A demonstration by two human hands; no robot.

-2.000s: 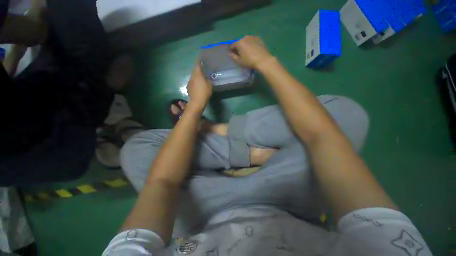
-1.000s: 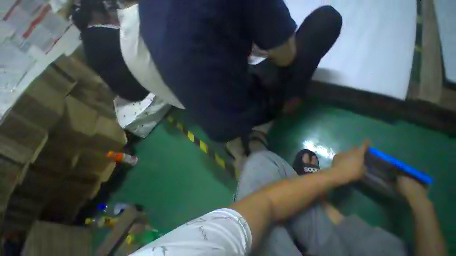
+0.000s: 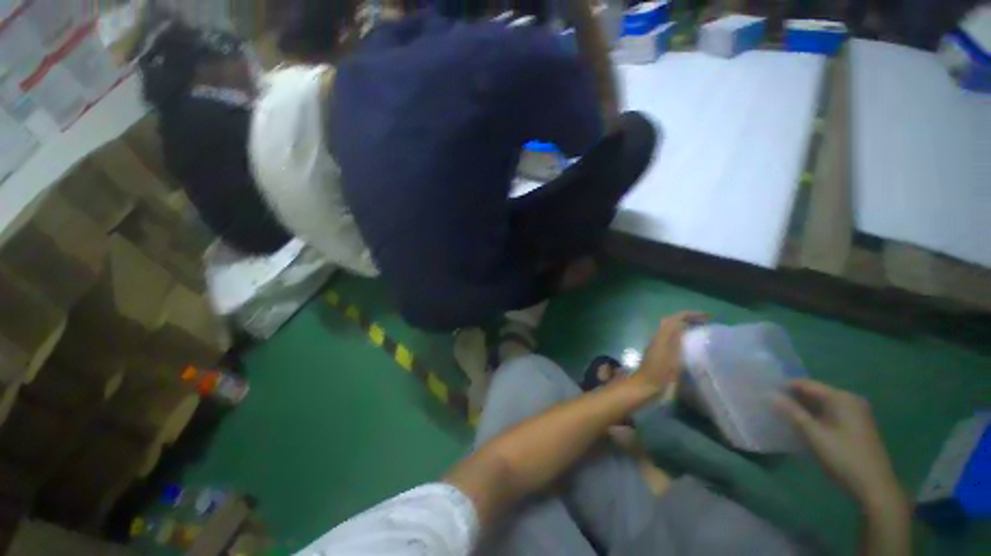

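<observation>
A pale, blurred, box-shaped item (image 3: pixel 744 375) with rounded corners is above the floor in front of my knees, tilted. It looks whitish and partly see-through, but I cannot tell exactly what it is. My left hand (image 3: pixel 665 356) grips its left end, with the fingers at the upper left corner. My right hand (image 3: pixel 831 418) holds its right side, with fingertips on the near face. The underside and the inside are hidden.
A person in dark clothes (image 3: pixel 435 163) sits close on my left. A low pallet with a white sheet (image 3: pixel 717 152) stands ahead, with blue cartons (image 3: pixel 815 37) behind. Another blue carton (image 3: pixel 967 467) is at right. Brown cardboard (image 3: pixel 76 358) and an orange-capped bottle (image 3: pixel 223 386) are at left.
The view has swung left and risen. The item is turned so its broad pale face shows; the blue edge seen earlier no longer shows. Both hands remain on it.
</observation>
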